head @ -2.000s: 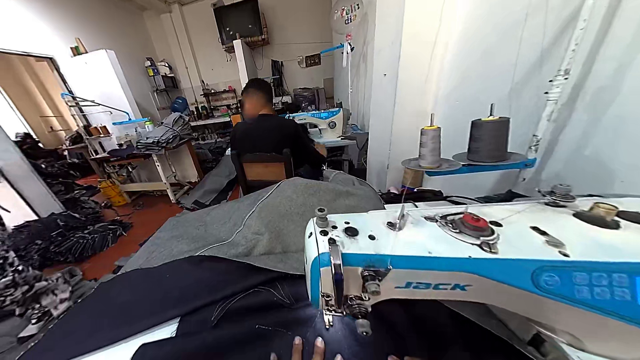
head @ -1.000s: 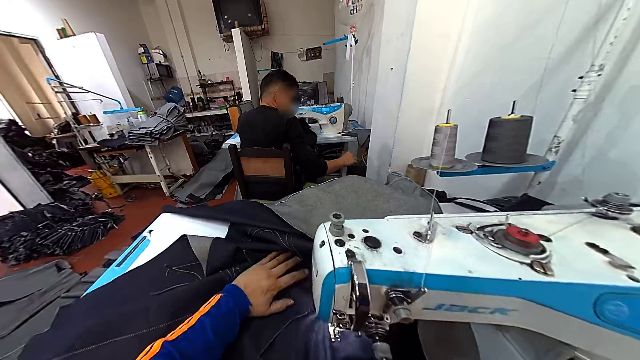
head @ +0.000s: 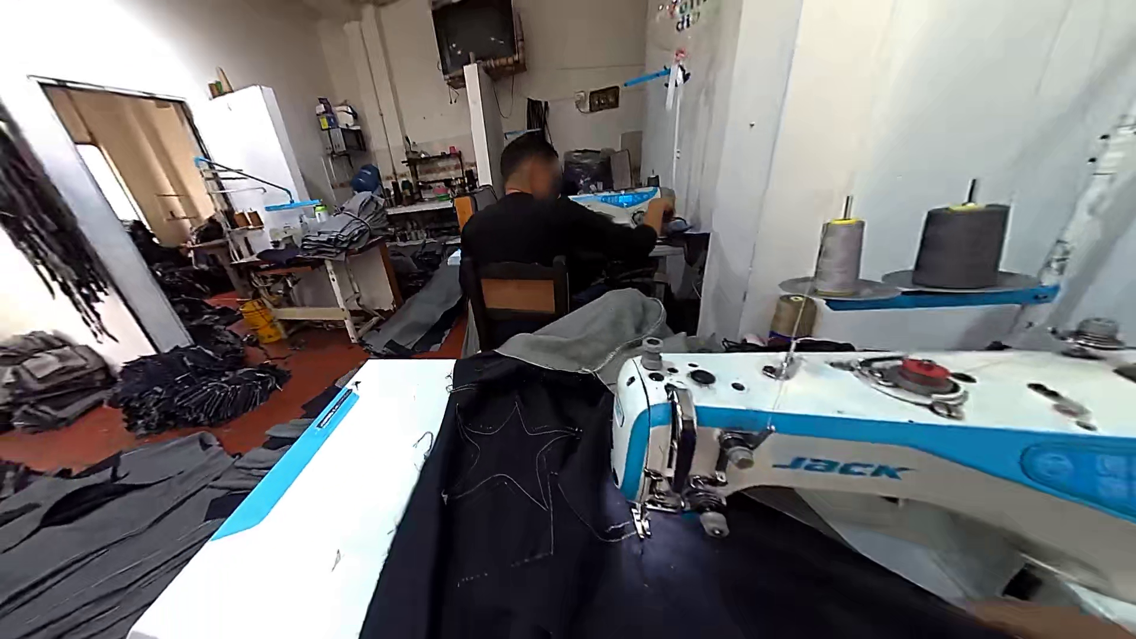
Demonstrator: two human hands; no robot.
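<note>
Dark denim fabric (head: 524, 568) lies across the sewing machine bed, marked with a star outline and curved lines in light thread. Part of it sits at the presser foot (head: 641, 522) of a white and blue Jack sewing machine (head: 852, 435). At the bottom right edge, below the machine arm, a blurred part of my right hand (head: 1043, 617) shows beside the dark fabric; its fingers cannot be made out. My left hand is out of view. Grey fabric (head: 586, 333) lies behind the machine head, joined or close to the dark cloth.
Thread cones (head: 963, 247) stand on a blue rack at right. The white table (head: 311, 524) has a blue edge at left. Grey fabric pieces (head: 115, 524) and a dark bundle (head: 195, 386) lie beyond it. Ahead, a co-worker (head: 550, 222) sits on a wooden chair at another machine.
My left hand, on the dark fabric one second ago, has left the view. The fabric has shifted, baring more white table and showing the star outline. The co-worker's arm now reaches toward their machine.
</note>
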